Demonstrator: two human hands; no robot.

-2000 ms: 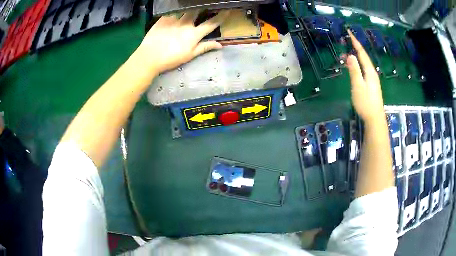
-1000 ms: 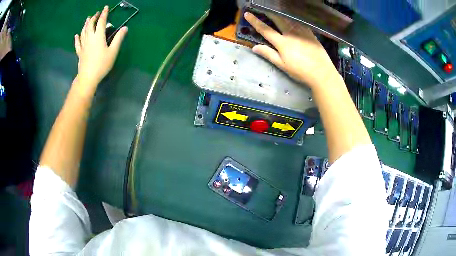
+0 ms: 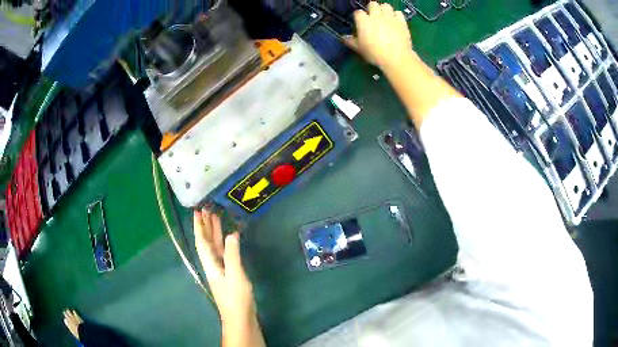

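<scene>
My left hand (image 3: 227, 271) is open and empty, fingers apart, beside the near left corner of the press base. My right hand (image 3: 383, 34) is at the top, fingers curled, at the dark waiting phone frames (image 3: 325, 30); whether it grips one cannot be told. The press head (image 3: 210, 61) covers the nest, whose orange plate (image 3: 272, 51) shows at its edges; any phone inside is hidden. The silver base plate (image 3: 237, 135) lies in front, above the red button (image 3: 284, 174). A lone phone frame (image 3: 335, 244) lies flat nearer me.
Phone frames (image 3: 406, 156) lie partly behind my right sleeve. The white blister tray (image 3: 572, 183) is at right. Black trays (image 3: 81, 135) and a red tray (image 3: 24, 193) are at left. A phone frame (image 3: 101, 237) and yellowish hose (image 3: 169, 223) lie left. Another person's hand (image 3: 72, 324) is lower left.
The view has turned. My right hand has left the nest for the waiting frames. My left hand has moved from the far-left phone frame to the press's front corner. The press head now covers the nest.
</scene>
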